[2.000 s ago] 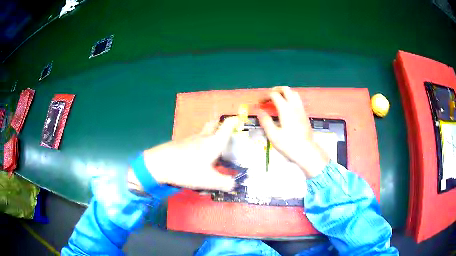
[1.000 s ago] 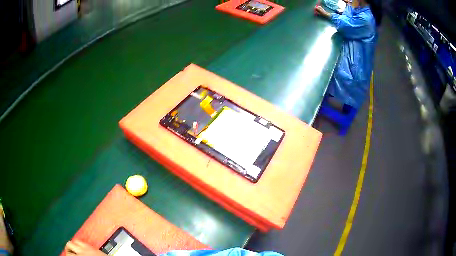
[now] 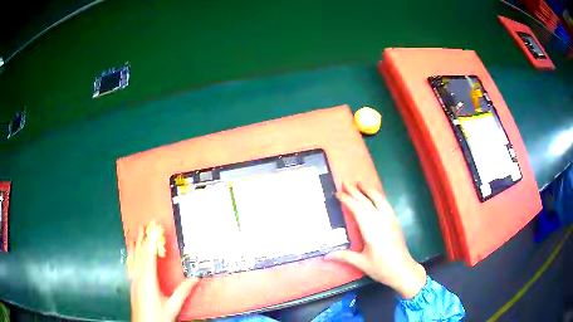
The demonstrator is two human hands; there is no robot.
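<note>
An opened tablet [image 3: 286,210] with a large white battery area and a thin green line lies on a red-orange foam tray [image 3: 251,141] in front of me. My left hand [image 3: 147,273] is on the tray at the tablet's left side, thumb and fingers apart, with a yellow tape piece [image 3: 161,242] at its fingertips. My right hand [image 3: 383,245] is at the tablet's right end, its fingertips by the edge and its thumb by the lower right corner. It shows nothing held between the fingers.
A yellow ball [image 3: 367,120] lies beside the tray's upper right corner. To the right, another opened tablet [image 3: 484,148] lies on stacked foam trays [image 3: 424,157]. Loose boards [image 3: 111,80] lie on the green surface [image 3: 207,50] at the upper left. Another foam tray [image 3: 507,28] is far right.
The view swung right and came back. Both hands, over the tablet two seconds ago, are now apart at its two ends, and its inside is uncovered.
</note>
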